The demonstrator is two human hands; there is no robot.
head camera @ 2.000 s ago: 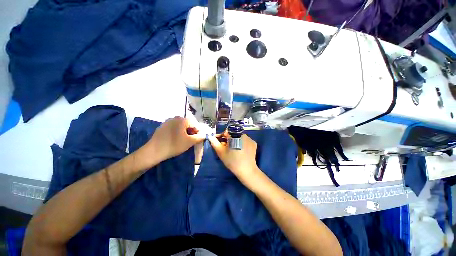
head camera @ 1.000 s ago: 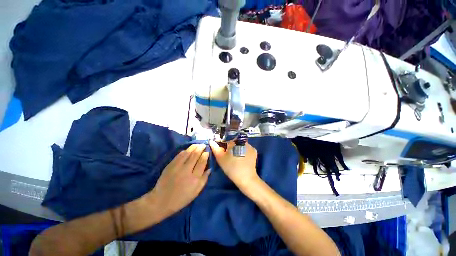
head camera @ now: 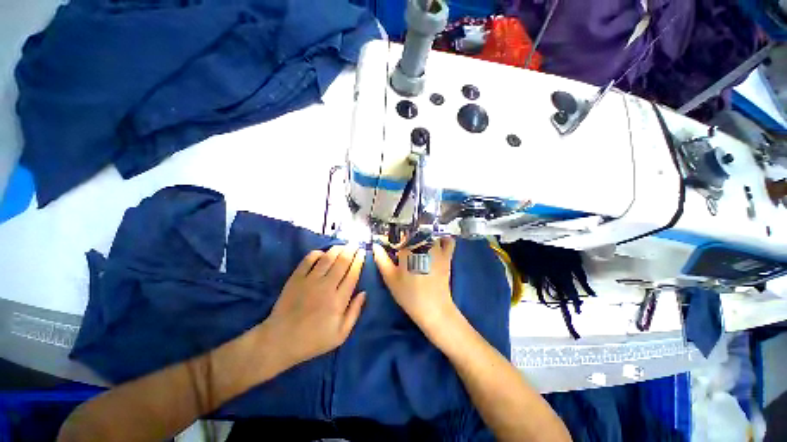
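Note:
A wide navy garment piece (head camera: 259,345) lies on the table and over its front edge, with its upper edge at the presser foot and needle (head camera: 390,233) of the white sewing machine (head camera: 500,164). My left hand (head camera: 319,298) lies flat on the cloth, fingertips just left of the needle area, thumb apart. My right hand (head camera: 418,280) rests on the cloth just right of it, fingers near the presser foot, partly hidden by a metal knob. The needle tip is too small and bright to make out.
A navy heap of garment pieces (head camera: 198,78) lies at the upper left. Black strips (head camera: 557,276) hang under the machine arm beside a yellow scissor handle (head camera: 516,274). A ruler strip (head camera: 595,355) runs along the front edge. Purple cloth (head camera: 639,43) is behind the machine.
My left hand has gone from pinching the cloth edge at the needle to lying flat on the cloth. My right hand has stayed near the presser foot. The view has shifted slightly.

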